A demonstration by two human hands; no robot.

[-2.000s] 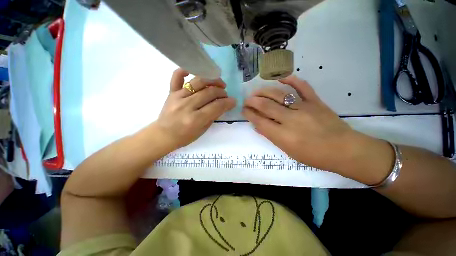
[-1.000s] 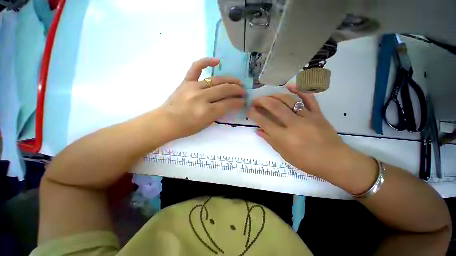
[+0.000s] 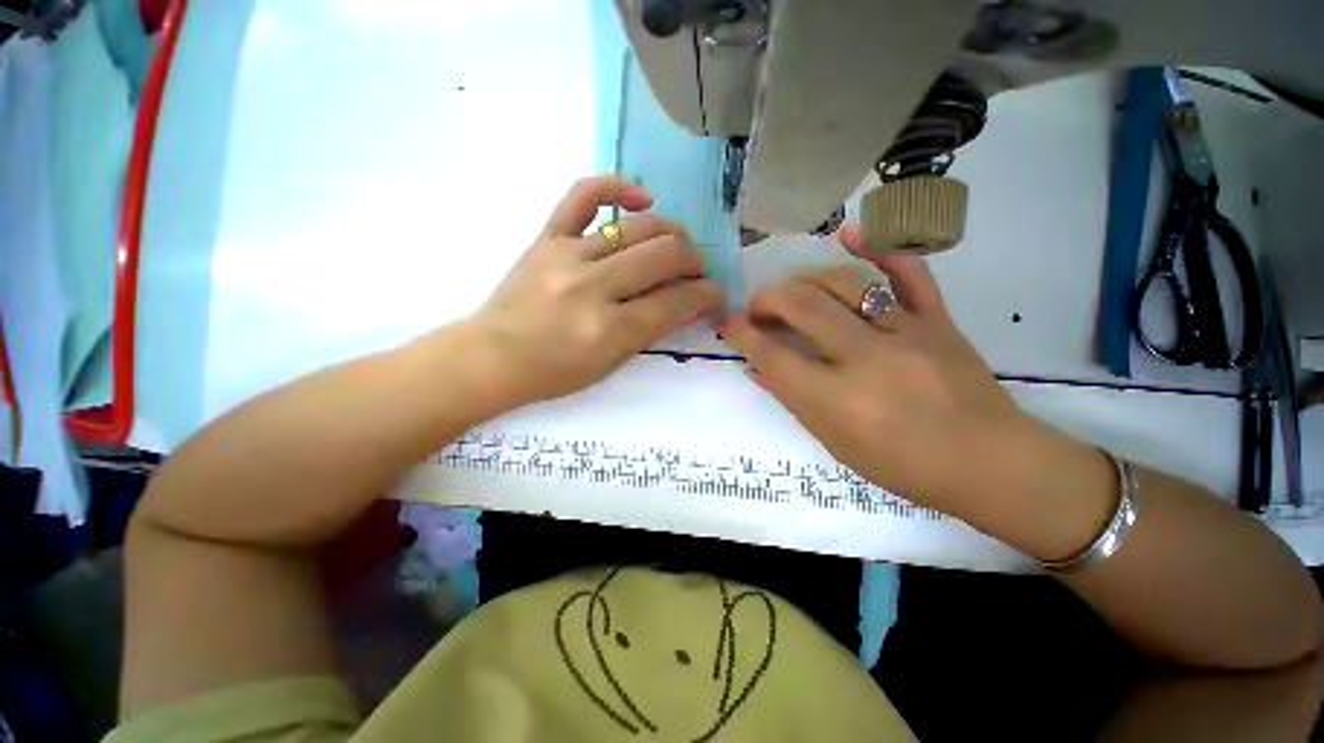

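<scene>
A thin pale aqua fabric strip lies on the plate of the sewing machine, left of and under the needle area. My left hand holds the strip's near part between curled fingertips. My right hand has its fingertips at the strip's right edge, close beside my left fingertips. The presser foot shows only partly behind the machine head. The tan ridged tension knob sits just above my right index finger. The exact pinch of both hands is hard to see.
Black-handled shears and a dark-blue bar lie at the right, with slim dark snips nearer. A red rim with aqua and whitish pieces stands at the left. A ruler scale runs along the front edge.
The camera view has shifted, so the machine head appears further right than at first. Both hands stay together at the strip in front of the needle, with small finger movements.
</scene>
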